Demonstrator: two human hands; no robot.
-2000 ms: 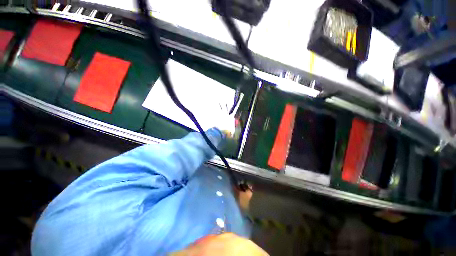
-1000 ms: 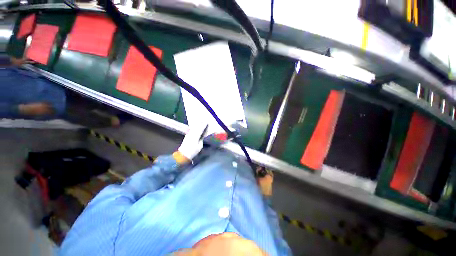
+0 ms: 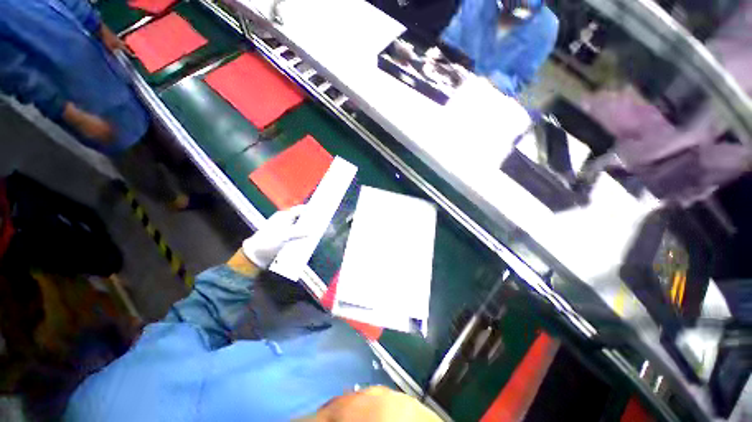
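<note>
My left hand [image 3: 274, 239], in a white glove, grips a long narrow white metal piece [image 3: 317, 216] by its near side, tilted over the near rail. A flat white panel [image 3: 387, 254] lies beside it on a red pad [image 3: 363, 327], which shows at the panel's near end. The panel sits on the green line; whether a chassis is beneath it is hidden. My right hand is not in view.
Red pads [image 3: 256, 88] lie on the green boards up the line. A person in blue [image 3: 78, 70] stands at the near left. Across the aluminium rail are a white bench [image 3: 462, 124], black trays and more people. A black crate [image 3: 62, 222] is on the floor.
The view has turned towards the left end of the line. My left hand now holds the narrow white piece away from the flat panel. My right hand has left the view.
</note>
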